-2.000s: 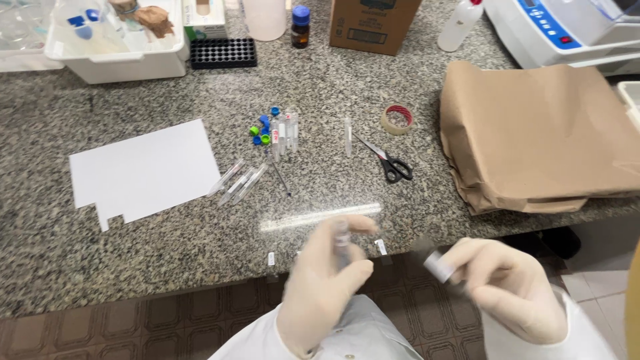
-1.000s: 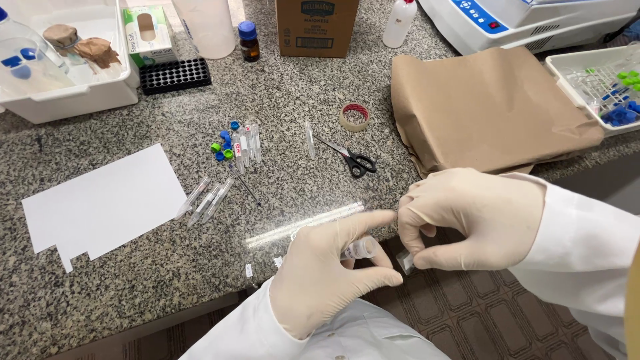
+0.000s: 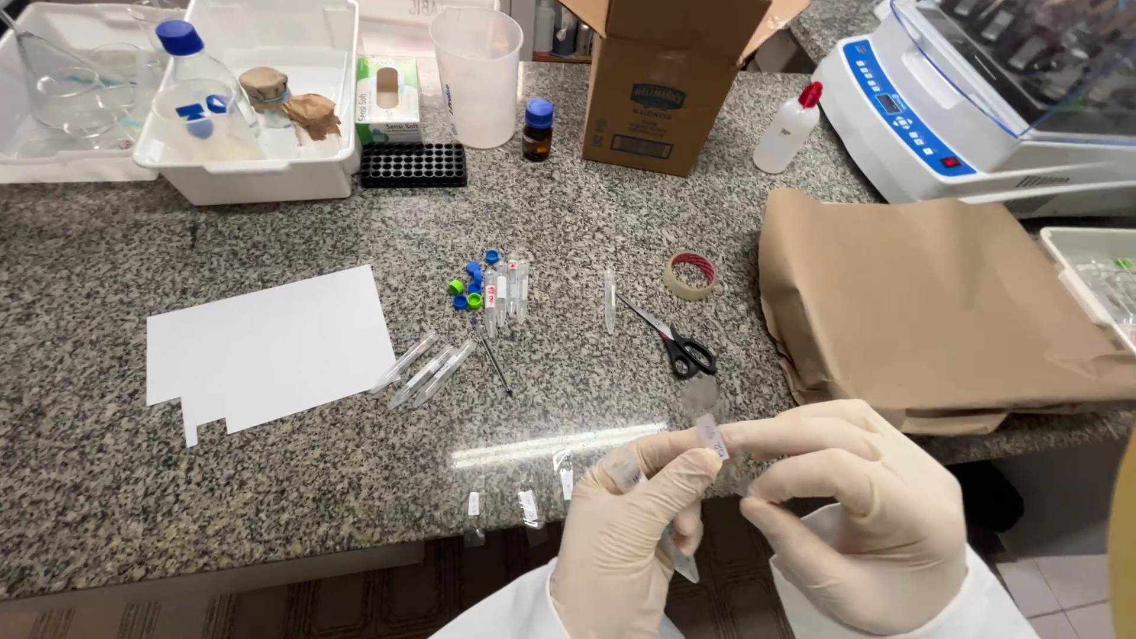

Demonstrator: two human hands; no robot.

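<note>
My gloved left hand (image 3: 635,515) is closed around a clear plastic conical tube (image 3: 682,559), whose tip shows below the fingers. A small paper label on clear tape (image 3: 712,437) lies at my left thumb and fingertip, bearing writing. My gloved right hand (image 3: 852,501) is just right of it, its index finger reaching to the label; whether it grips the tape I cannot tell. More labels on tape (image 3: 529,508) hang along the bench's front edge. Several conical tubes (image 3: 432,374) lie near blue and green caps (image 3: 474,286). Black-handled scissors (image 3: 688,353) lie below a tape roll (image 3: 690,274).
White paper with a cut corner (image 3: 271,351) lies left on the granite bench (image 3: 568,382). A brown paper-covered bundle (image 3: 923,302) is at right. Behind stand a white tub (image 3: 257,182), black tube rack (image 3: 414,166), amber bottle (image 3: 537,133), cardboard box (image 3: 648,98) and a benchtop machine (image 3: 923,133).
My right hand has come to my left hand, and a taped label now shows at the left thumb and fingertip. The left hand still holds a tube.
</note>
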